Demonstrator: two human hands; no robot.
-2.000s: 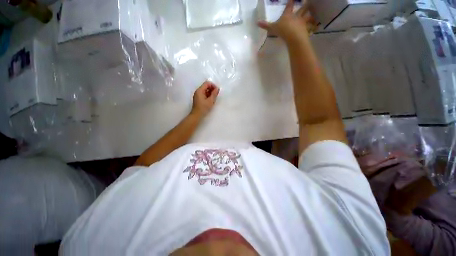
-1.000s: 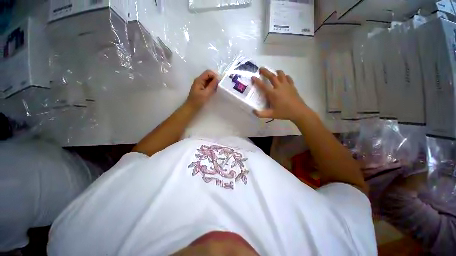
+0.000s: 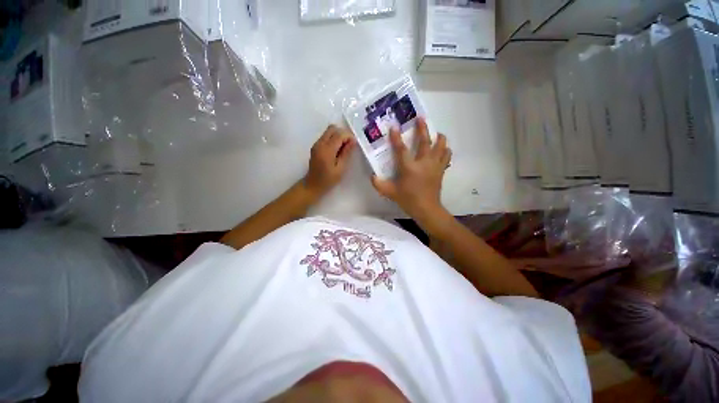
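Observation:
A white retail box (image 3: 384, 130) with a dark purple and pink picture lies tilted on the table in front of me. My right hand (image 3: 418, 161) holds it, fingers over its face and thumb at its near edge. My left hand (image 3: 329, 157) is curled at the box's left side; whether it pinches film is too small to tell. A clear plastic bag (image 3: 370, 69) shows as glare and wrinkles around the far end of the box. How far the box is inside it is unclear.
A stack of empty bags (image 3: 347, 8) lies at the far side. Another white box (image 3: 457, 35) is beyond my right hand. Bagged boxes (image 3: 642, 118) stand in rows at right. Film-covered boxes (image 3: 146, 67) are at left. People sit on both sides; a sleeve (image 3: 662, 315) shows at right.
My right hand has reached to the far boxes, then come back with the box. Since one second ago, the box has turned more upright and the right hand has moved slightly left and nearer me.

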